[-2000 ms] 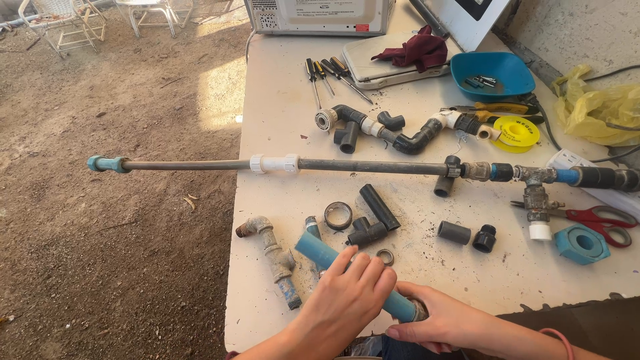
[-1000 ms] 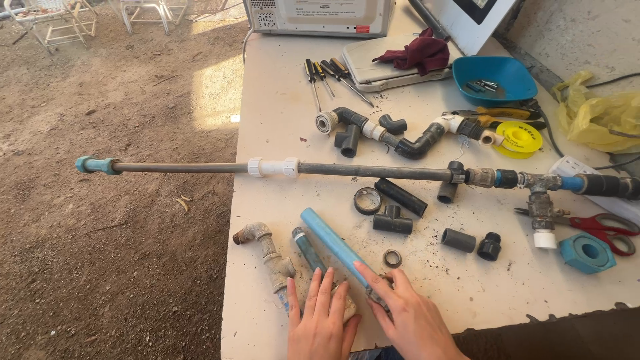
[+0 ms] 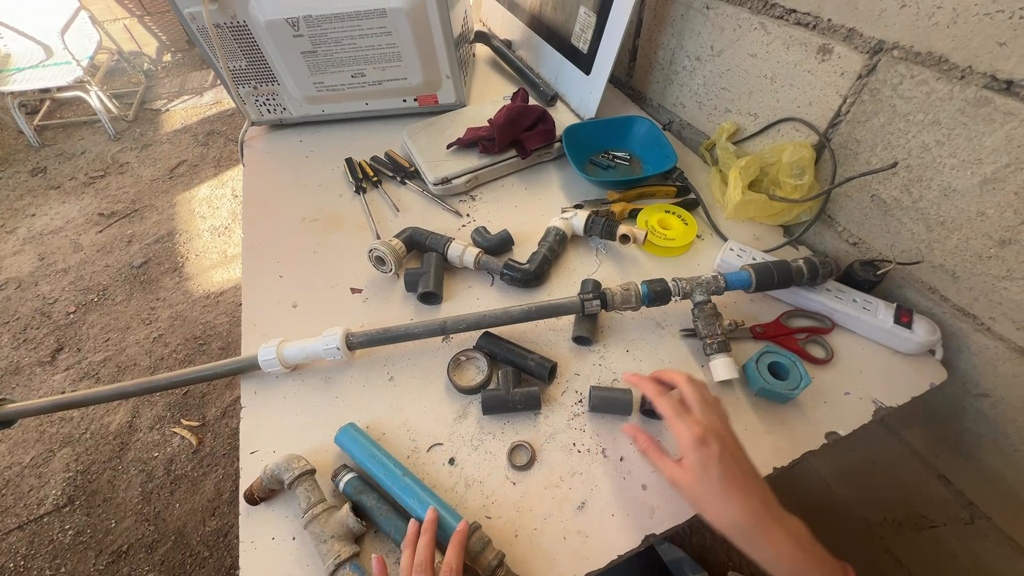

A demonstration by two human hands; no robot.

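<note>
My left hand (image 3: 432, 548) is at the bottom edge, fingers apart over the lower ends of a blue pipe (image 3: 392, 468) and a shorter blue pipe (image 3: 372, 500); the frame cuts it off. My right hand (image 3: 696, 444) hovers with spread fingers beside a dark plastic coupling (image 3: 610, 401), partly covering a black threaded fitting (image 3: 649, 408). To the left lie a grey plastic tee (image 3: 510, 398), a black pipe piece (image 3: 516, 357), a large ring (image 3: 470, 371) and a small metal ring (image 3: 521, 455). A corroded metal elbow assembly (image 3: 316, 508) rests beside the blue pipes.
A long grey pipe (image 3: 472, 320) crosses the table and overhangs its left edge. Behind it are a jointed pipe assembly (image 3: 528, 264), screwdrivers (image 3: 364, 196), pliers (image 3: 640, 200), yellow thread tape (image 3: 666, 230) and a blue bowl (image 3: 620, 148). Red scissors (image 3: 792, 332) and a power strip (image 3: 840, 304) lie right.
Two seconds ago both my hands held the blue pipe; now it lies on the table. My right hand has left it and moved right, to the dark fittings. The view has shifted.
</note>
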